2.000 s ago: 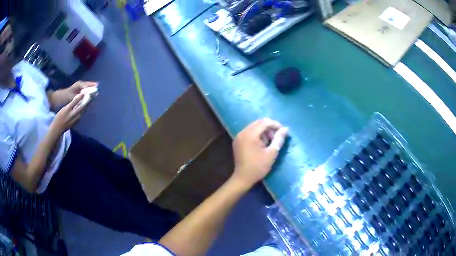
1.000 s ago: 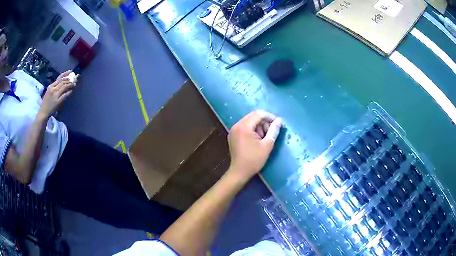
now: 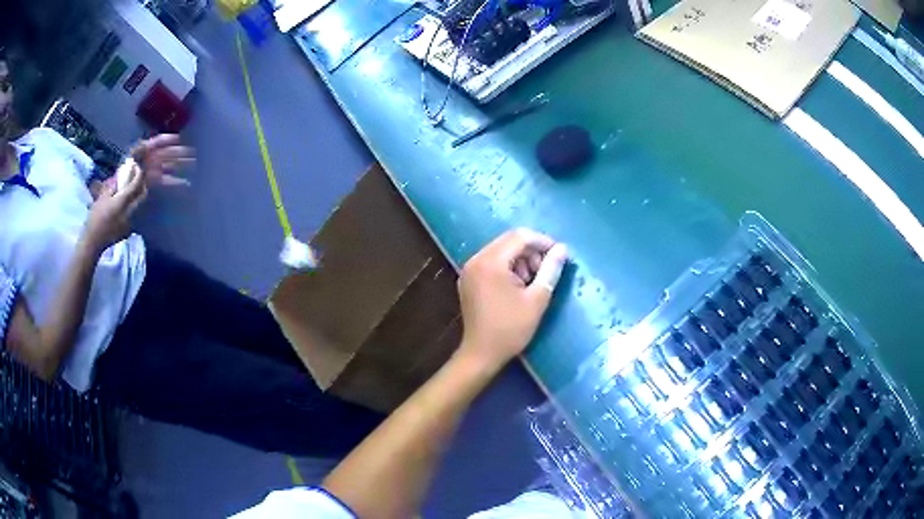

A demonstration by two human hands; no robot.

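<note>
My left hand (image 3: 512, 294) rests at the near edge of the bench, left of the tray. Its fingers are curled in loosely, with a whitish covering on a fingertip, and I see nothing held in them. A large clear blister tray (image 3: 800, 266) lies at the right, with rows of black round units (image 3: 748, 377) on edge in its pockets. Its lower part is cut off by the picture's edge. My right hand is not in view.
A black round pad (image 3: 564, 150), thin dark stick (image 3: 501, 121), fixture (image 3: 507, 63) and cardboard sheets (image 3: 755, 46) lie beyond my hand. An open carton (image 3: 370, 294) stands beside the bench. A person (image 3: 76, 223) stands left; a blurred white lump (image 3: 298, 253) shows near the carton.
The blurred white lump now shows between the person and the carton. The person's hands have moved, with one now spread open. The carton has shifted and turned slightly. My left hand has hardly moved.
</note>
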